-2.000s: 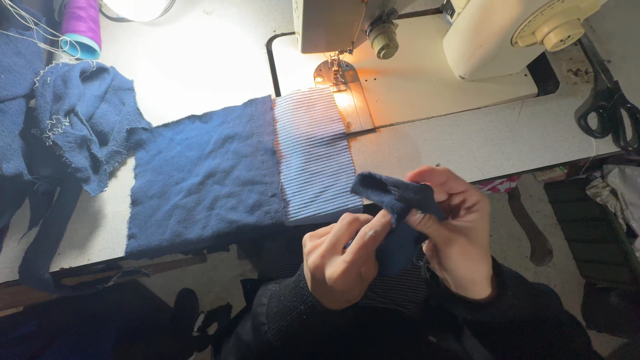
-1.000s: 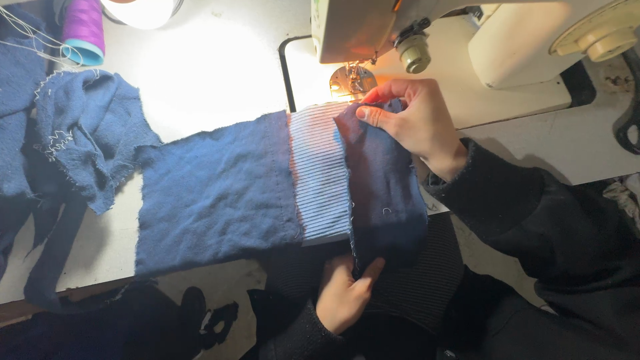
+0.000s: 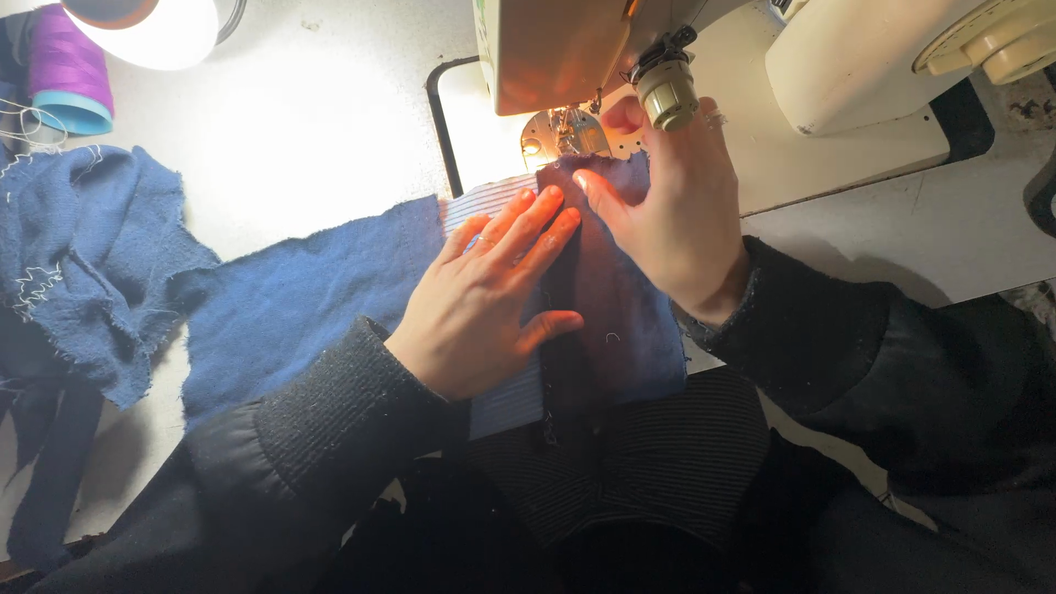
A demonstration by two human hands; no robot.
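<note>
My left hand [image 3: 487, 301] lies flat with fingers spread, over the striped fabric [image 3: 503, 408] and the edge of a dark blue fabric piece [image 3: 627, 355] laid on it. My right hand [image 3: 681, 206] is at that piece's upper end, its thumb on the cloth; its other fingers are partly hidden behind a round knob [image 3: 668, 95]. The fabric's top edge lies just before the presser foot [image 3: 565, 132] of a sewing machine [image 3: 557, 49]. A larger blue fabric panel [image 3: 313, 305] adjoins the stripes on the left.
A purple thread cone [image 3: 70, 62] and a lit lamp [image 3: 157, 33] stand at the upper left. Crumpled blue cloth [image 3: 91, 247] with frayed threads lies on the left of the white table [image 3: 330, 107]. The machine's handwheel [image 3: 990, 41] is at the upper right.
The dark blue piece, held in both hands two seconds ago, now lies over the striped fabric. Since one second ago my left hand has moved up from the lower edge onto the cloth.
</note>
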